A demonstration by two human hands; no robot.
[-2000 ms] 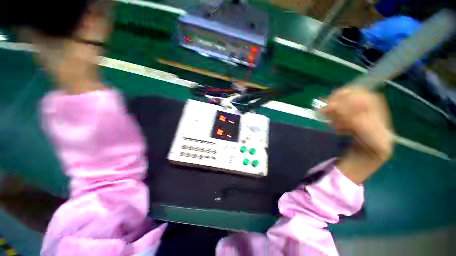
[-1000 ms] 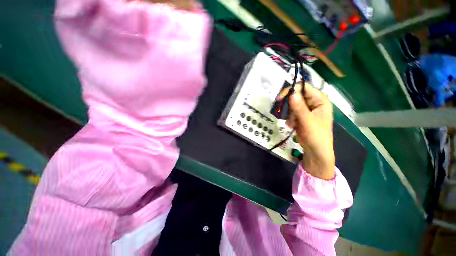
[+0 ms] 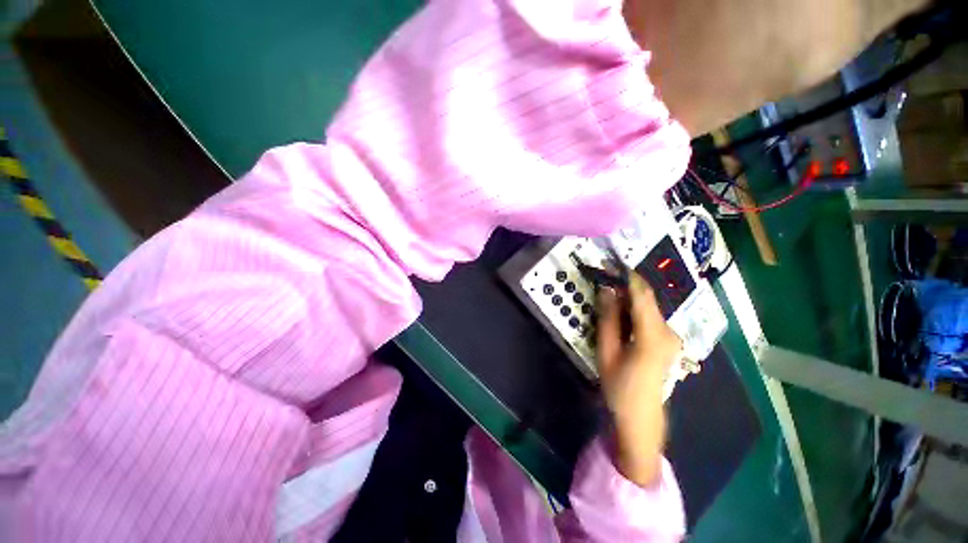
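The white headset tester [image 3: 543, 284] lies on the black bench mat [image 3: 467, 329], with red digits lit on its display [image 3: 669, 278]. My right hand [image 3: 637, 345] is over the tester and pinches a small black plug [image 3: 607, 278] at the socket rows. Whether the plug is inside a socket is hidden by my fingers. My left arm reaches across to the top right. My left hand [image 3: 764, 53] is close to the camera, blurred and cut off by the top edge; its fingers do not show. A thick black lead or band [image 3: 860, 93] runs beside it.
A grey box with red lights [image 3: 876, 133] and a red lead stands at the top right. Wires lie behind the tester. A pale rail [image 3: 870, 392] crosses the right side. Beyond it are dark headsets [image 3: 902, 308] and blue cloth [image 3: 945, 318]. Yellow-black floor tape [image 3: 48, 217] is at left.
The view has tilted further. My right hand has moved from the display and button side to the socket rows with the black lead. My left arm now stretches across the top.
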